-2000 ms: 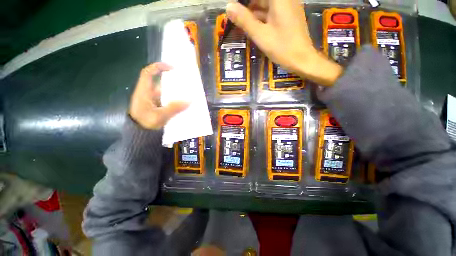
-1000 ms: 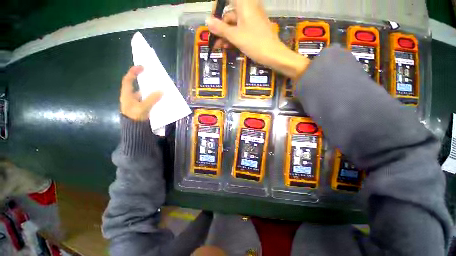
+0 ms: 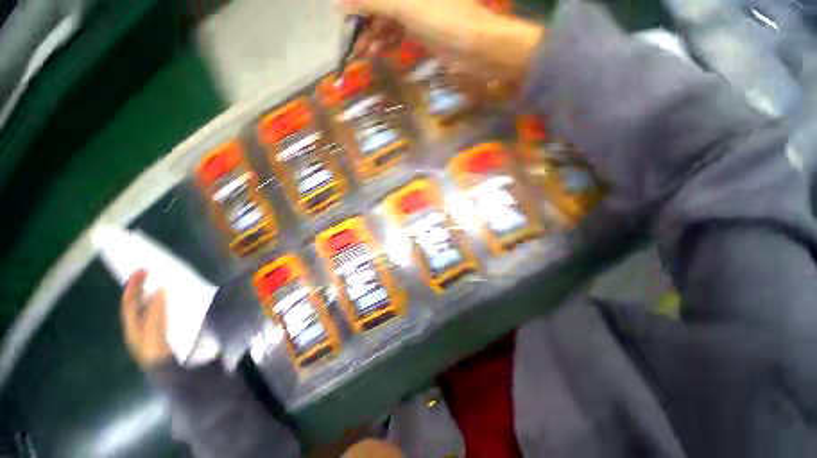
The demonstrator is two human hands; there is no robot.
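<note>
The picture is blurred. My left hand (image 3: 148, 318) holds a white, blank-looking sheet (image 3: 163, 279) at the left, beside the tray. My right hand (image 3: 430, 31) is at the top, over the back row of the tray, and holds a slim dark pointed tool (image 3: 353, 40), its tip pointing down. The clear blister tray (image 3: 345, 358) holds orange-rimmed devices in two rows, each with a red oval end and a dark printed panel, such as this device (image 3: 298, 309). My right hand and sleeve cover part of the back row. No small sticker can be made out.
The tray lies tilted in view on the dark green bench (image 3: 81, 367). A pale strip (image 3: 260, 54) runs behind it, with green beyond. Pale, clear-covered goods (image 3: 735, 63) are at the upper right.
The view has turned, so the tray now looks slanted. My right hand with the tool is no longer over the leftmost back device but farther right. My left hand still holds the sheet.
</note>
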